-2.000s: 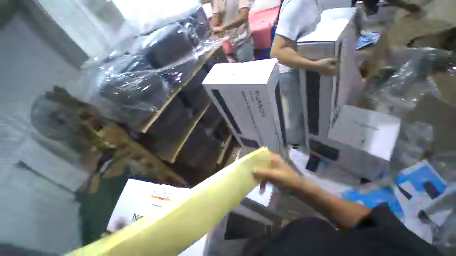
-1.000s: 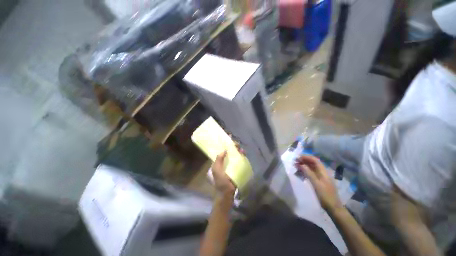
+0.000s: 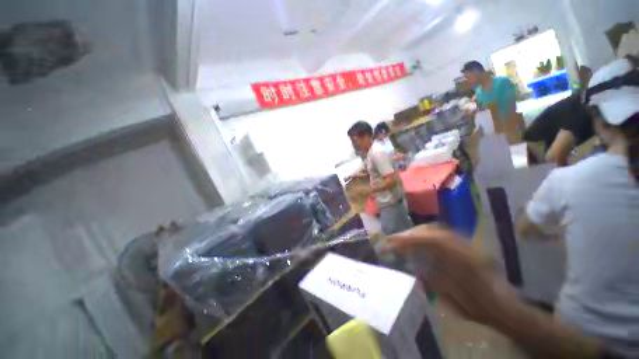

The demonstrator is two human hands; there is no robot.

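A white carton stands upright in front of me, its white end panel marked with dark FURRION lettering. The yellow label sheet shows at the bottom edge, in front of the carton's side; only one end of it is visible. My right hand is raised just above and to the right of the panel, blurred, with its fingers pointing left. I cannot tell whether it holds something small. My left hand is not in view.
Film-wrapped dark goods stand at left behind the carton. A person in a white shirt is close at right, beside a tall carton. Other people, a red-topped table and a blue crate are farther back.
The view has swung up towards the room. The yellow sheet has dropped to the bottom edge and my left hand has left the picture. My right hand now appears above the carton's end.
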